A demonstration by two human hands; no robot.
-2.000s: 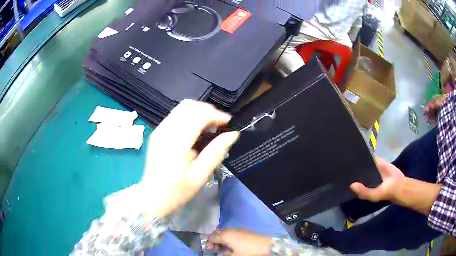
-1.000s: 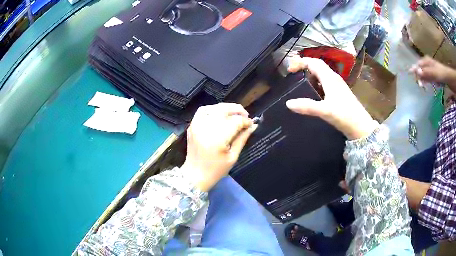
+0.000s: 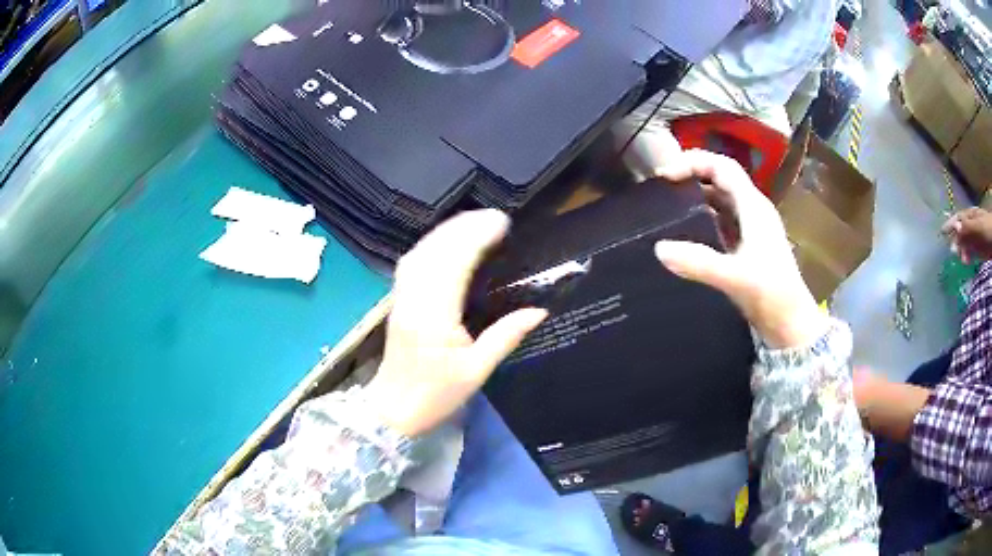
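A black folded retail box [image 3: 642,358] is over my lap, its side with small white text facing me. My left hand [image 3: 446,315] is at the box's upper left edge, thumb and fingers spread around the edge, beside a shiny spot. My right hand [image 3: 740,244] holds the upper right corner, thumb on the near face and fingers over the top. A large stack of flat black box blanks [image 3: 424,119] with a headphone picture and red label lies on the bench behind the box.
Torn white paper pieces [image 3: 267,234] lie on the green bench [image 3: 141,358]. A red stool [image 3: 734,147] and an open brown carton [image 3: 832,206] stand beyond the box. Another person in a checked sleeve [image 3: 957,434] sits at the right. A taped carton [image 3: 946,109] is farther back.
My right hand has come up from below to the box's upper right corner. The other person's hand has left the box. My left fingers, pinched a second ago, have spread.
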